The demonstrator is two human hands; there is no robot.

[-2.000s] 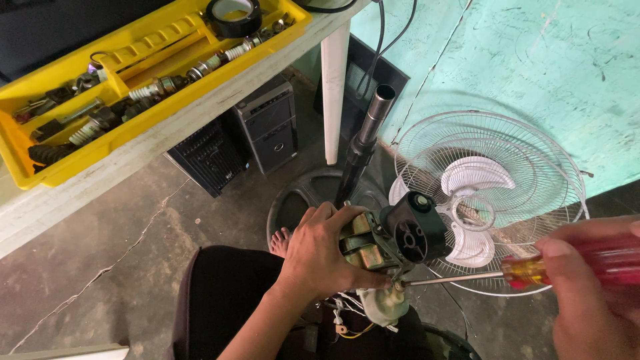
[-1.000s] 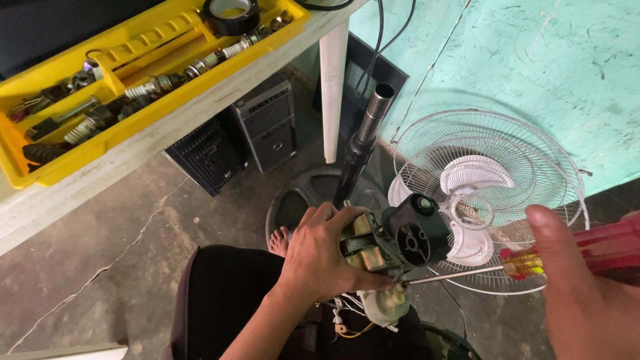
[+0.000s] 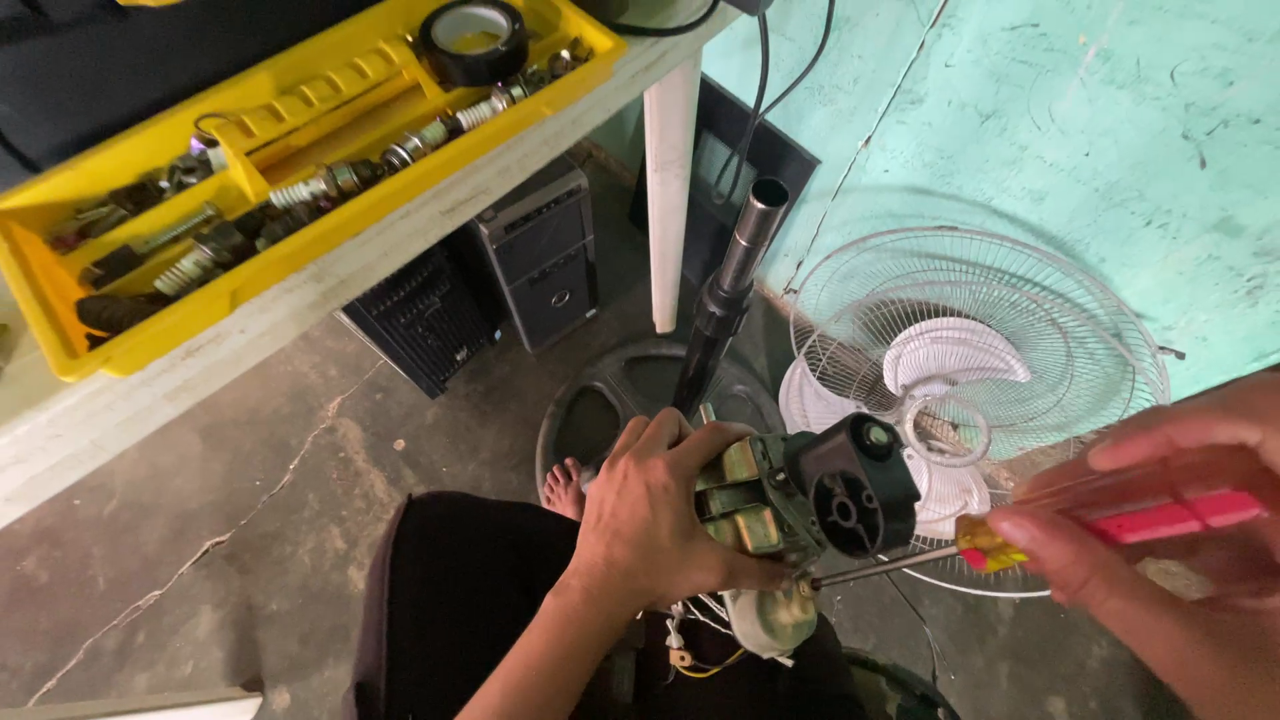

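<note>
My left hand grips an electric fan motor from its left side, above my dark-clothed lap. A black plastic housing sits on the motor's right end. Beneath the motor is a whitish rounded part, with white and yellow wires hanging by it. My right hand is around the red and yellow handle of a screwdriver. The shaft points left, and its tip meets a screw spot at the top of the whitish part, close to my left thumb. The tip's exact seating is too small to tell.
A yellow tray with spark plugs and black tape lies on the white table. Below stand computer cases. A fan stand rises from its round base ahead; a fan grille with white blades leans by the green wall.
My right hand's fingers have shifted around the screwdriver handle, from raised off it to wrapped about it. My left hand and the motor stay in place.
</note>
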